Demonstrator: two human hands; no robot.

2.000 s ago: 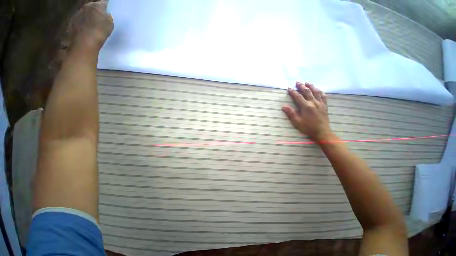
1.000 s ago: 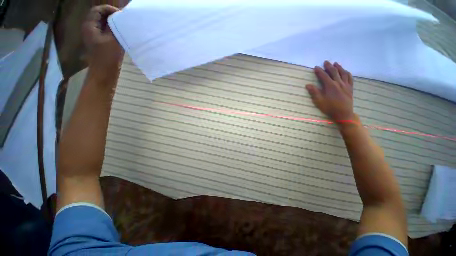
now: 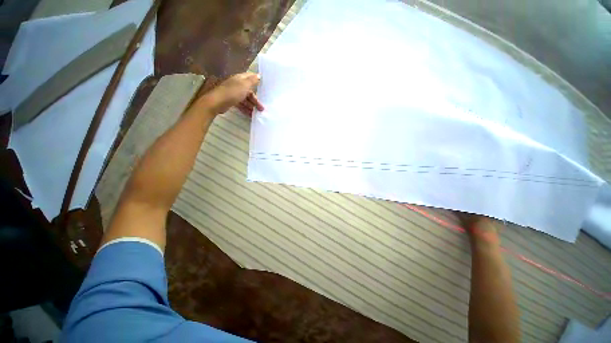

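Note:
A large white paper pattern piece (image 3: pixel 402 127) with thin printed dashed lines lies over striped beige fabric (image 3: pixel 281 234). My left hand (image 3: pixel 234 94) is at the paper's left edge, with its fingers gripping that edge. My right forearm reaches under the paper's near edge; the right hand itself is hidden beneath the paper. The paper's near right part is creased and raised a little. A thin red laser line crosses the fabric and my right wrist.
A flat grey-beige pattern weight (image 3: pixel 151 134) lies left of the fabric. Further left, a long thin brown strip (image 3: pixel 100 114) and a grey curved piece (image 3: pixel 74 74) lie on white paper (image 3: pixel 53 161). The brown table (image 3: pixel 208 33) shows between them. White paper is at the lower right.
The paper's left corner has come down toward me and now lies over the fabric, covering my right hand. My left hand has moved with it. The view has shifted left.

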